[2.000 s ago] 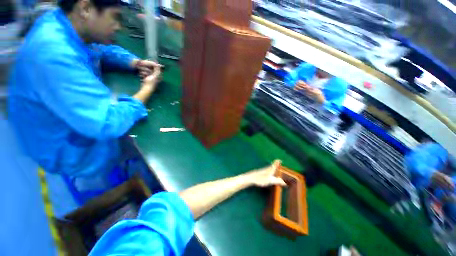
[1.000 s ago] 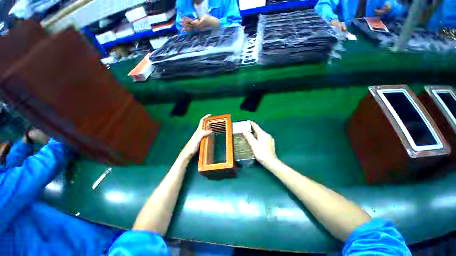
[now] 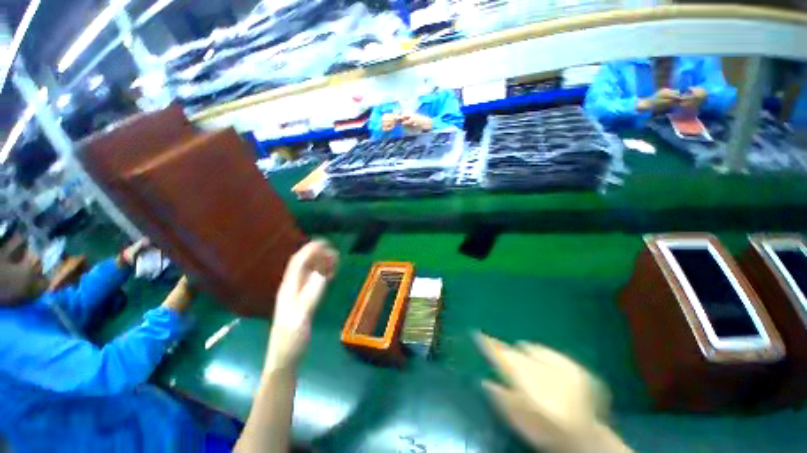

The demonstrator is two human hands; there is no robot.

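Observation:
A short stack of orange-brown frame jigs (image 3: 380, 305) with an open centre stands on the green bench (image 3: 478, 389). A small pale yellow-silver taped block (image 3: 422, 317) stands against its right side. My left hand (image 3: 310, 270) is raised to the left of the jigs, in front of the tall reddish-brown jig stack (image 3: 212, 203); whether it touches that stack cannot be told. My right hand (image 3: 549, 389) is blurred, right of the block, apart from it, with fingers spread and nothing seen in it.
Two stacks topped by white-bordered panels (image 3: 721, 292) stand at the right. Black pads (image 3: 479, 242) lie behind the jigs. A thin pale tool (image 3: 222, 333) lies at left. Bagged parts trays (image 3: 549, 146) stand across the bench. A blue-sleeved person (image 3: 88, 354) works at left; others sit opposite.
Both hands have let go of the jigs and block. My left hand has moved up and left, my right hand right and nearer. The view has tilted up.

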